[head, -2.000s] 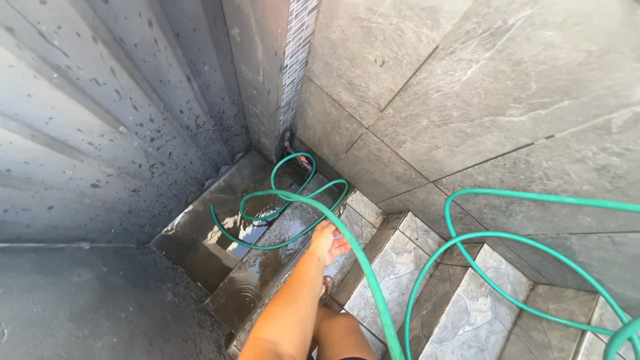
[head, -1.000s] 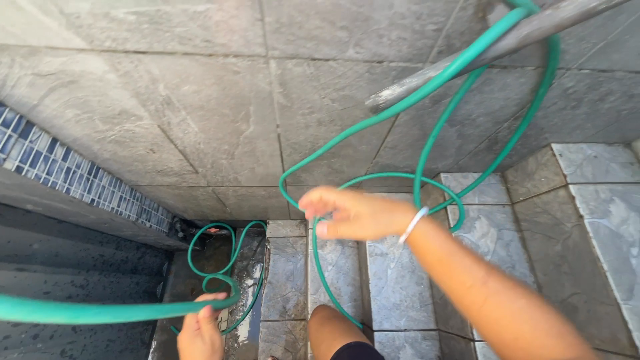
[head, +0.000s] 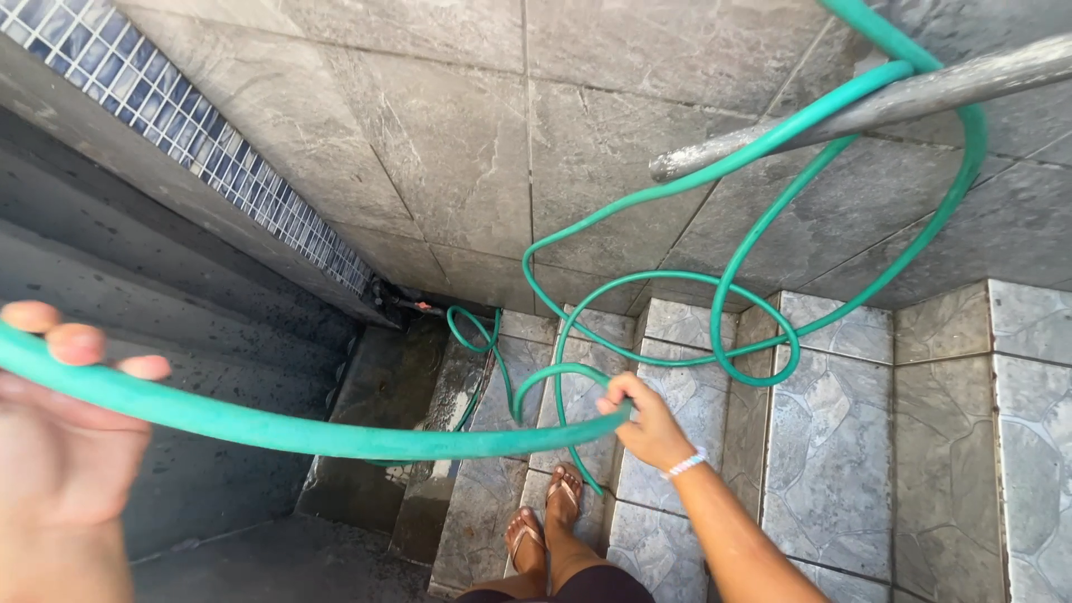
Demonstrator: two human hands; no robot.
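A green garden hose (head: 335, 437) stretches between my two hands in the lower left of the head view. My left hand (head: 71, 402), close to the camera at the left edge, has the hose across its palm with the fingers curled around it. Near the middle, my right hand (head: 643, 419), with a pale bracelet at the wrist, grips the hose. Beyond it the hose loops over the tiled steps, and farther right it hangs looped around a worn grey handrail (head: 837, 117). More hose lies at the wet foot of the stairs.
Stone-patterned tiled steps (head: 829, 452) run across the lower right. My feet in flip-flops (head: 544, 511) stand on a low step. A grey tiled wall (head: 444, 134) rises ahead, with a blue mosaic strip (head: 209, 142) beside dark ribbed panels (head: 151, 276). Wet floor (head: 377, 410) lies at the bottom.
My right hand, apart from the hose one second ago, has come down and closed on it. My left hand has moved left and nearer the camera. The view has swung right since two seconds ago.
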